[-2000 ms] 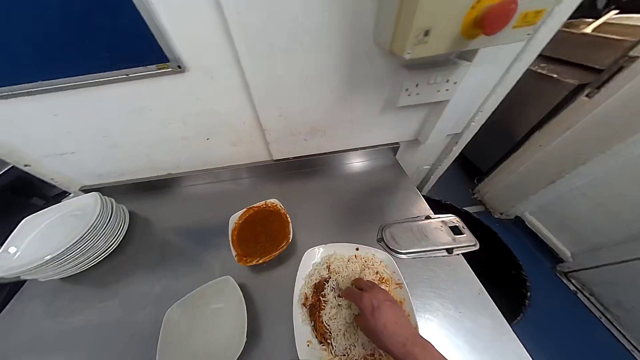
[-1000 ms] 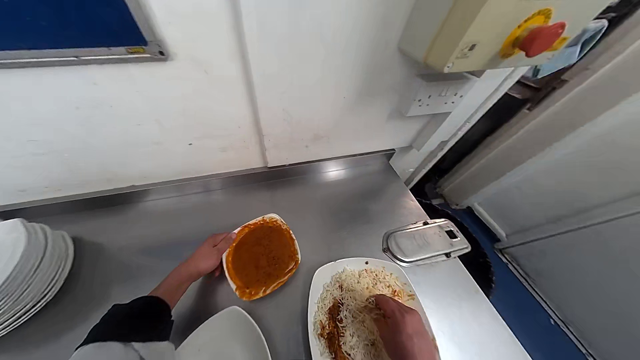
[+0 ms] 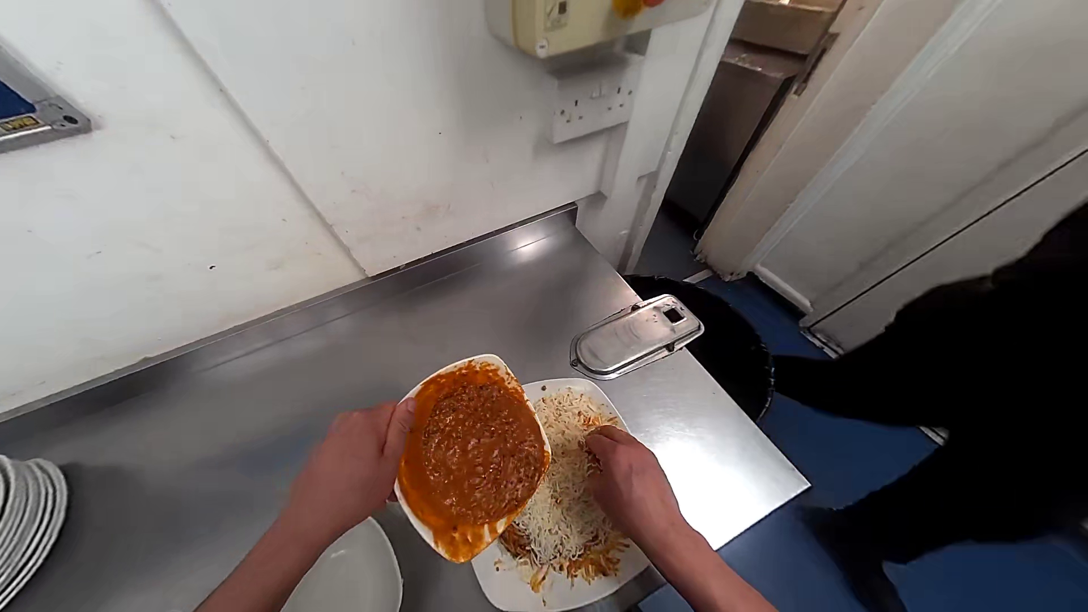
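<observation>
My left hand grips the left rim of a white square bowl of thick orange-brown sauce, its thumb on the rim. The bowl is tilted and overlaps the left part of a white plate in the view. Long-grain rice with orange-stained grains and some sauce lies on that plate. At the rice's right side is my right hand, its fingers bent down into the grains; whether they pinch any is hidden. Below my left hand stands an empty white bowl, partly cut off by the frame.
A steel lid lies at the counter's right edge, over a black round bin. Stacked white plates stand at far left. Behind the steel counter is a wall with sockets. A person in dark clothes is at right.
My left hand, out of view at first, took hold of the sauce bowl and has brought it right, beside and partly over the rice plate. A person has come into view at right.
</observation>
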